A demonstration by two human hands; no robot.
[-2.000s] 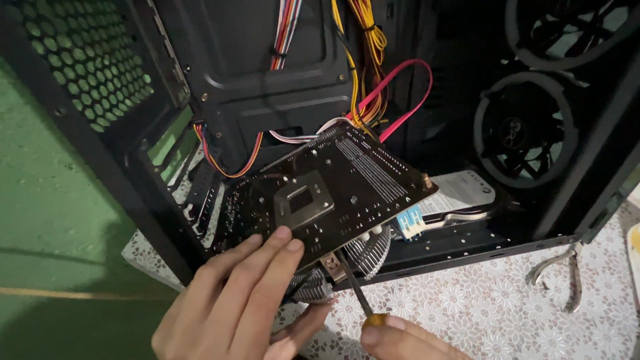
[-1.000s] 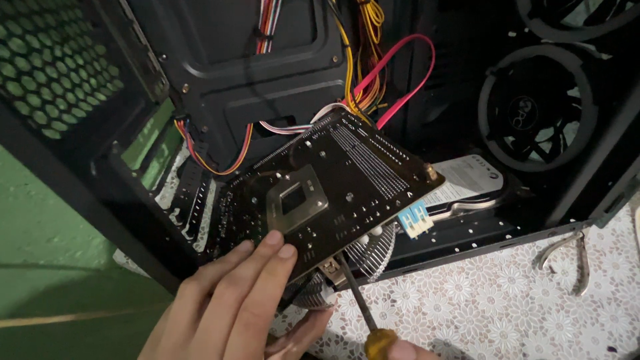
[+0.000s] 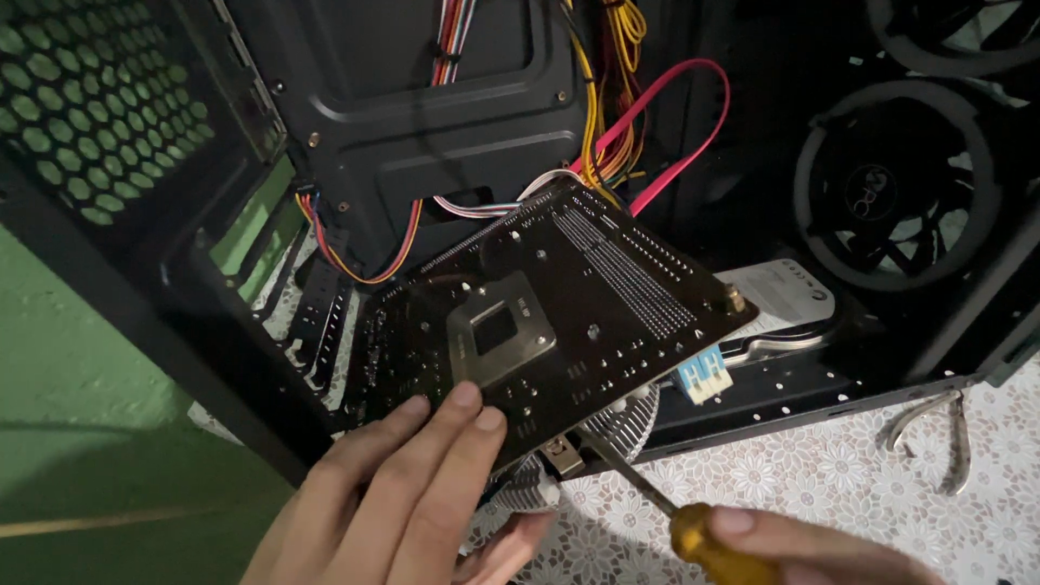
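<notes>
A dark motherboard is tilted in the open computer case, its underside with the metal CPU backplate facing up. My left hand grips its lower left edge, fingers on the underside and thumb below. In my right hand is a screwdriver with a yellow handle. Its shaft reaches up to the board's lower edge, beside a metal bracket; the tip is hidden. Under the board shows a round finned heatsink. A blue and white connector sticks out below the board's right edge.
A hard drive lies behind the board's right corner. Case fans are at the right. A red SATA cable and yellow wires hang behind. Metal pliers lie on the flowered tablecloth, outside the case's lower rim.
My right hand and the screwdriver's handle have moved somewhat to the right, and the shaft leans more. My left hand keeps its hold on the board.
</notes>
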